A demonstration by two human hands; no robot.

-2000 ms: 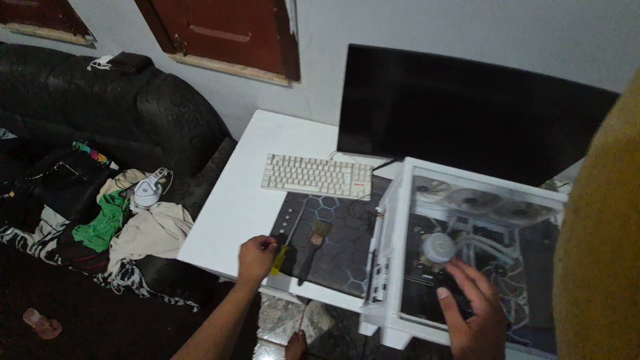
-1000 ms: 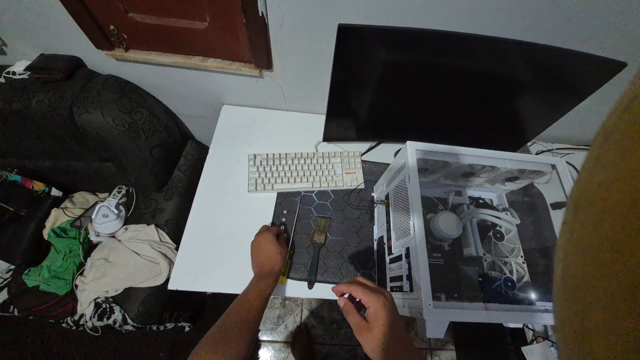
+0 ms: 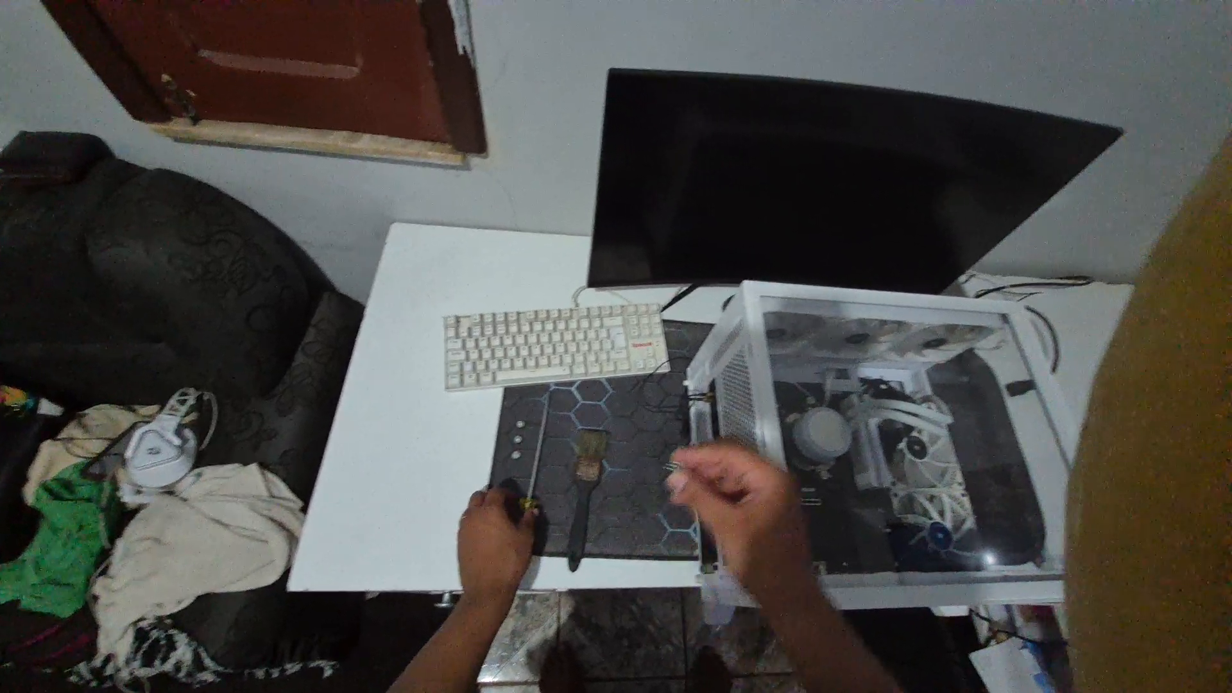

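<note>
My left hand (image 3: 496, 544) rests at the front left edge of a dark hexagon-patterned desk mat (image 3: 635, 500). Its thumb is at the yellow handle of a long screwdriver (image 3: 537, 452); whether the fingers grip it is hidden. Several small round metal pieces (image 3: 518, 440) lie in a column left of the shaft. A flat brush (image 3: 585, 481) with a black handle lies between my hands. My right hand (image 3: 746, 500) is raised by the left front corner of a white PC case (image 3: 756, 385), thumb and index finger pinching a small metal piece (image 3: 672, 467), perhaps a screw.
A white keyboard (image 3: 558, 346) sits across the mat's back edge. Behind the glass-sided case stands a large black monitor (image 3: 808, 183). The white table (image 3: 385, 462) adjoins a dark sofa (image 3: 164, 260) with clothes and a white headset (image 3: 164, 448).
My right hand has moved left from over the case's glass panel to its front left corner, and now holds a small piece up. My left hand has stayed by the screwdriver handle.
</note>
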